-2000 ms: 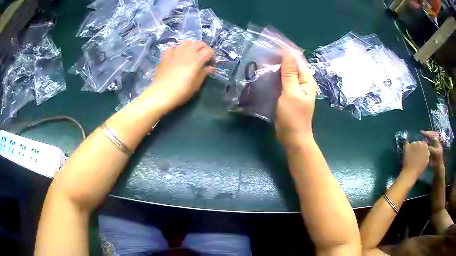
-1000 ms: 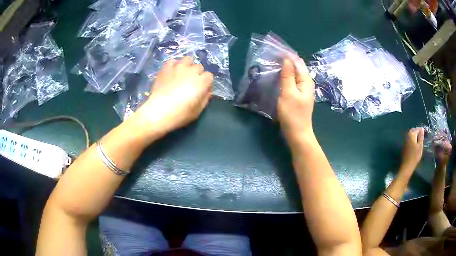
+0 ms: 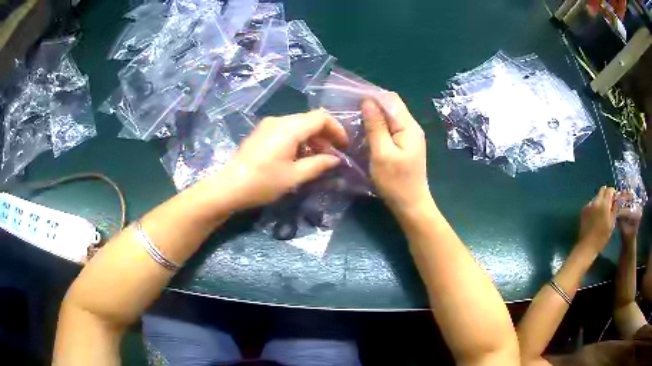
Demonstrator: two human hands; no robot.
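Note:
My right hand [image 3: 397,154] grips clear zip-lock bags [image 3: 343,87] by their top edge, thumb on the near face. My left hand [image 3: 286,154] is just left of it, its thumb and fingers closed around the mouth of a bag [image 3: 318,239] that hangs lower, with small dark looped parts inside. A large loose pile of bags [image 3: 207,57] lies beyond my left hand. A compact, glaring pile [image 3: 525,114] lies to the right.
A small bag heap [image 3: 50,107] lies at the far left above a white power strip [image 3: 46,227] with a thin cord. Another person's hands [image 3: 599,218] hold a clear bag at the right edge. A grey-tan bar [image 3: 623,61] is at the upper right.
My left hand has moved from the left pile towards my right hand and now holds a bag low in front. My right hand has shifted slightly left with its bags.

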